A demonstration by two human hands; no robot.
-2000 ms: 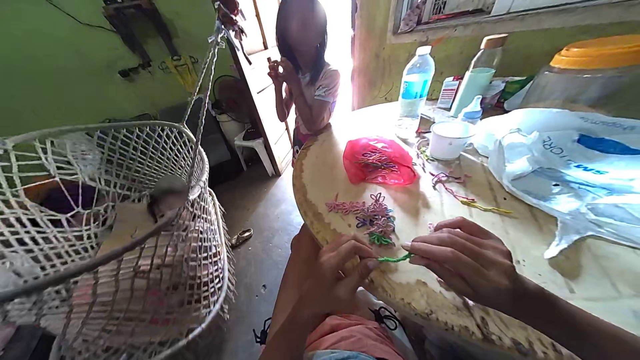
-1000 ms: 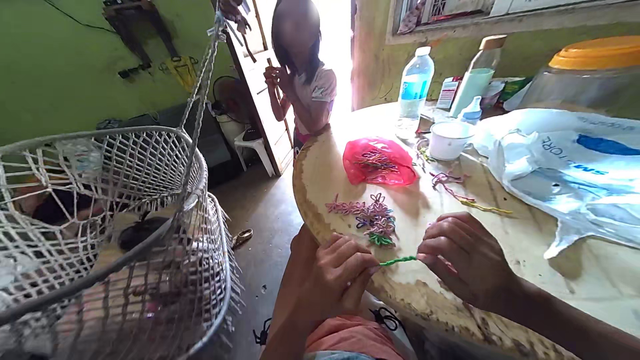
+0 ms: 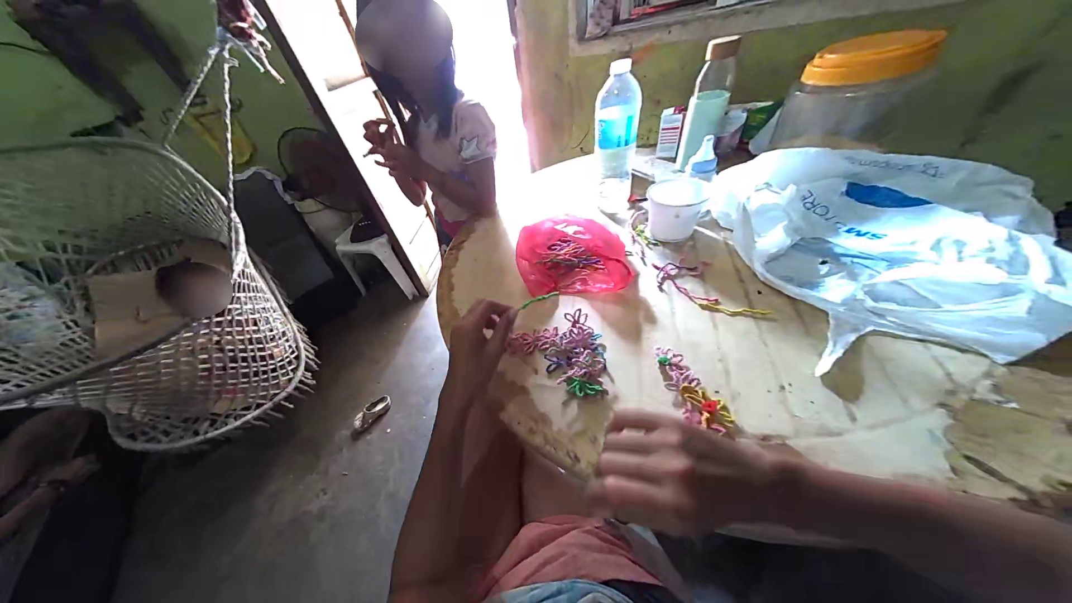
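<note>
My left hand [image 3: 484, 339] pinches one end of a green twisted cord [image 3: 538, 301] above the table's left edge. The cord's far end reaches toward a pink plastic bag [image 3: 575, 255] holding thin colored pieces. Just right of that hand lies a pile of pink, purple and green loop flowers [image 3: 578, 352]. My right hand [image 3: 662, 469] is blurred by motion near the front edge, and whether it holds anything cannot be told. Beyond it lies a second group of pink, yellow and red loop flowers [image 3: 695, 394]. Pink and yellow strands [image 3: 712, 303] rest farther back.
On the round table [image 3: 837, 368] stand a plastic bottle [image 3: 617, 138], a white cup [image 3: 674, 209], a baby bottle [image 3: 703, 159] and a large white plastic bag [image 3: 896, 226]. A person [image 3: 444, 142] stands behind. A netted hanging cradle [image 3: 167, 335] with someone inside is at left.
My hands have moved apart. My left hand has carried the green cord forward and left, while my right hand has let go of it and moved back toward me. The second flower group has come into sight.
</note>
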